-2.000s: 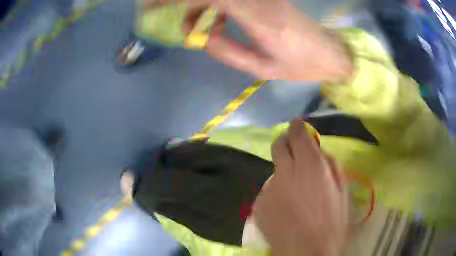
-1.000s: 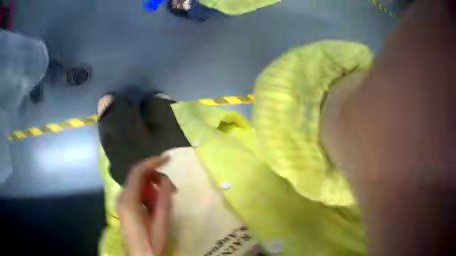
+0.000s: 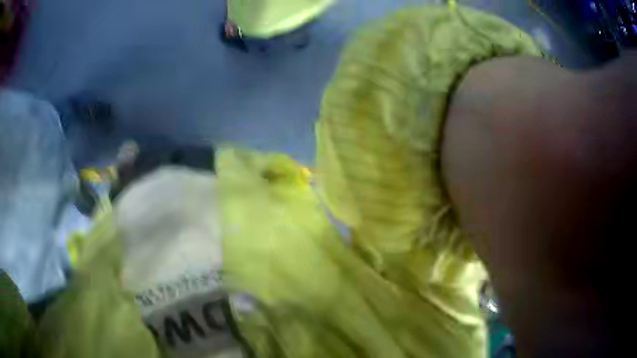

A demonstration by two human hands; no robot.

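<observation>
My right wrist and part of my right hand (image 3: 552,182) are very large and blurred at the right, close to the camera. The fingers cannot be made out, so I cannot tell if they hold anything. The gathered cuff of the yellow-green smock sleeve (image 3: 384,133) is around the wrist. My smock (image 3: 279,252) hangs open over a pale printed shirt (image 3: 171,224) with dark letters. My left hand is not in view. No small part or tin shows.
Grey-blue floor (image 3: 174,70) lies beyond my body. A person's pale blue-grey clothing (image 3: 28,189) is at the left edge. Another person's yellow-green garment (image 3: 272,14) and a foot are at the top. Short pieces of yellow floor tape show. Shiny blue things (image 3: 608,21) are at the top right.
My left hand has left the picture at the lower left. My right wrist and sleeve remain large at the right. The view has tilted, and the printed shirt now shows further left.
</observation>
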